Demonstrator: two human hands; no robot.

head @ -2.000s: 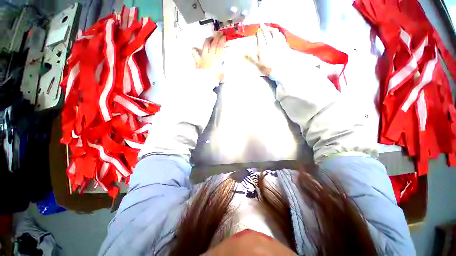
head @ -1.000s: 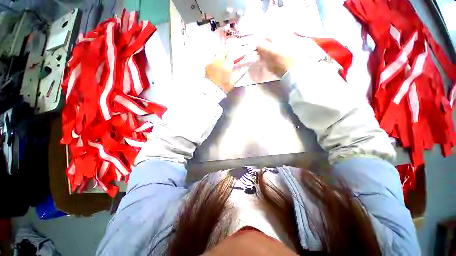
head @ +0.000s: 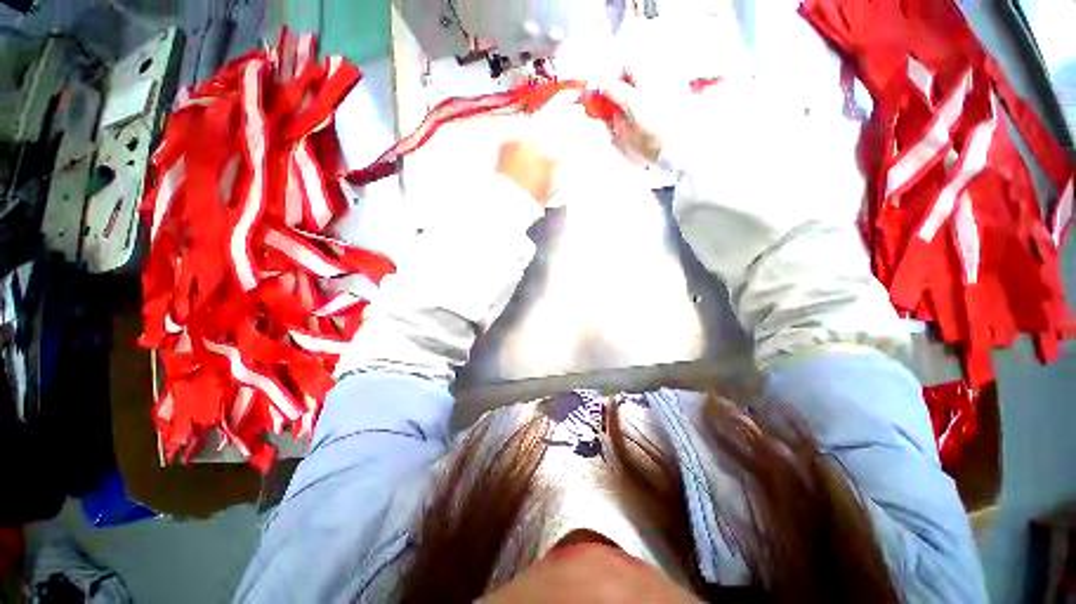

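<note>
A red strip with a pale stripe [head: 454, 110] lies across the white machine bed, from near the left pile to just below the needle area [head: 510, 61]. My left hand [head: 527, 165] is below the strip, its fingers washed out by glare, so its grip cannot be told. My right hand [head: 635, 136] is at the strip's right end, with the fingers closed on the red fabric. The white sewing machine head [head: 566, 18] is at the top centre, partly lost in glare.
A tangled heap of red striped strips [head: 254, 236] lies at the left table edge, above a brown carton [head: 195, 490]. Another pile of red strips [head: 944, 201] hangs over the right edge, above a carton [head: 982, 454]. Metal equipment [head: 132, 142] stands at far left.
The red strip trailing to the right earlier is gone from there. A striped strip now extends left from the needle area. Both hands have drawn back from the needle since the oldest frame.
</note>
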